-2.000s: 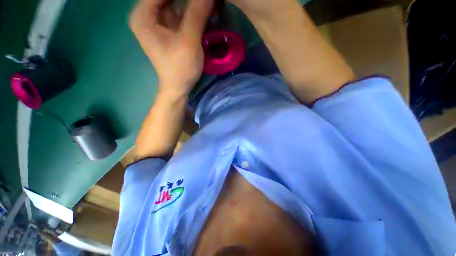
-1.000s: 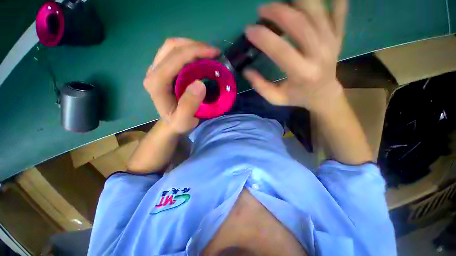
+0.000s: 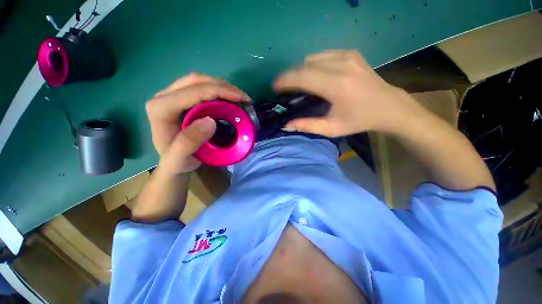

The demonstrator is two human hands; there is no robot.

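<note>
My left hand [image 3: 184, 122] holds a dark appliance head by its magenta end ring [image 3: 236, 145], with the thumb over the dark centre hole. A black handle shell [image 3: 306, 108] runs from the head to the right, nearly level. My right hand [image 3: 342, 95], slightly blurred, holds the handle between the thumb below and the fingers above. Thin dark wires and a small pale piece [image 3: 279, 109] show at the neck between the hands. The inside of the handle is partly hidden by the right fingers.
Another magenta-ringed unit [image 3: 89, 59] with wires lies at upper left on the green bench [image 3: 196, 35]. A plain grey cylinder [image 3: 101, 148] stands below it. Dark specks are scattered on the bench. An open carton [image 3: 416, 127] with black parts stands at right. More cardboard [image 3: 77, 231] is below the bench at left.
Both hands have moved lower with the unit, and the left has shifted left. The right fingers, spread before, now close around the handle. The handle has turned from slanting up to nearly level.
</note>
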